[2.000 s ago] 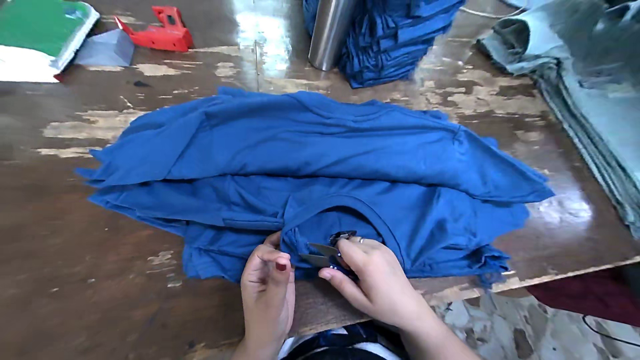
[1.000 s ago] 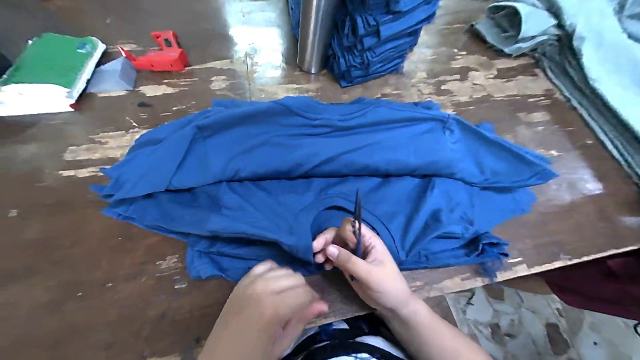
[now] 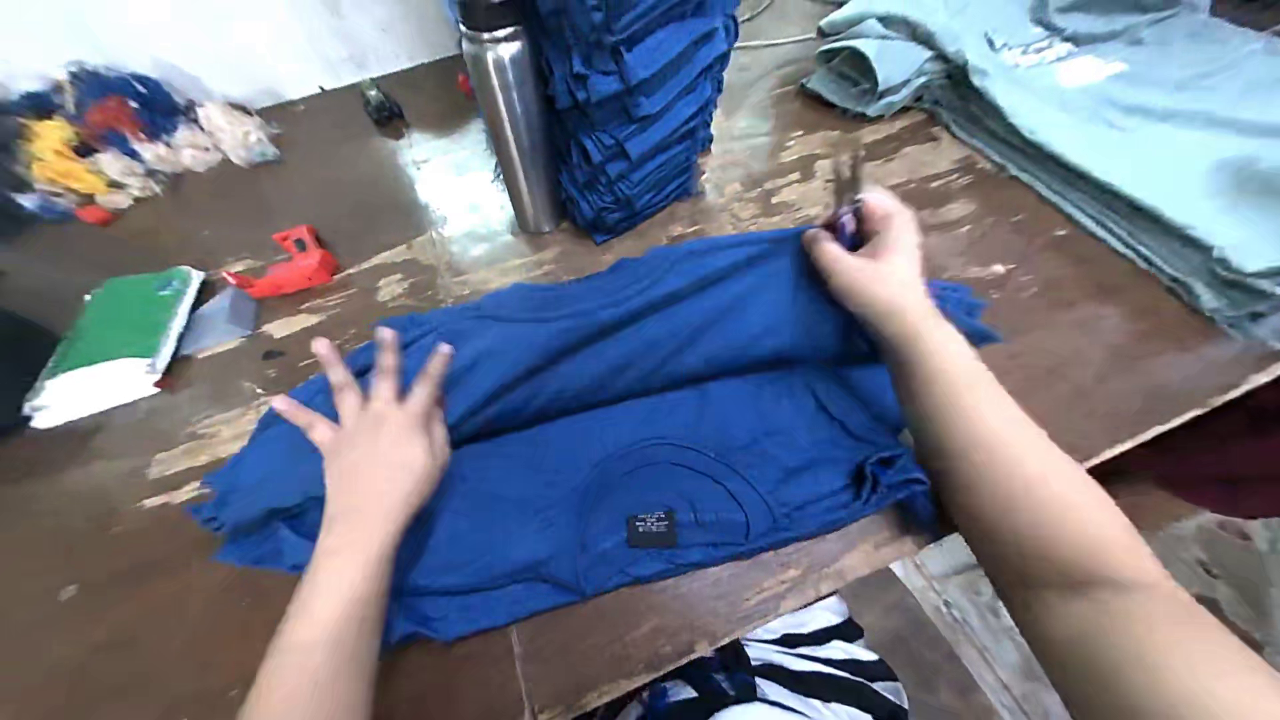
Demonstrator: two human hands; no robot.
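Observation:
Several blue knit shirts (image 3: 640, 400) lie layered across the worn wooden table, a round neckline with a small black label (image 3: 652, 529) facing the near edge. My left hand (image 3: 385, 440) rests with spread fingers on the left part of the cloth and grips nothing. At the far right edge of the pile, my right hand (image 3: 872, 255) pinches the blue fabric. It also holds a small pair of scissors or thread snips (image 3: 848, 200), blurred, with the blades pointing away from me. How far the snips are opened cannot be told.
A steel bottle (image 3: 515, 130) stands beside a tall stack of folded blue cloth (image 3: 640, 110). Pale green fabric (image 3: 1120, 130) lies at the right. On the left are a red tape dispenser (image 3: 290, 265), a green-and-white packet (image 3: 125, 330) and colourful scraps (image 3: 130, 140). The table's near edge (image 3: 1180, 415) runs at lower right.
Both hands have left the neckline: the left has moved to the cloth's left side and opened flat, the right to its far right edge with the snips. The black label now shows. The view has shifted.

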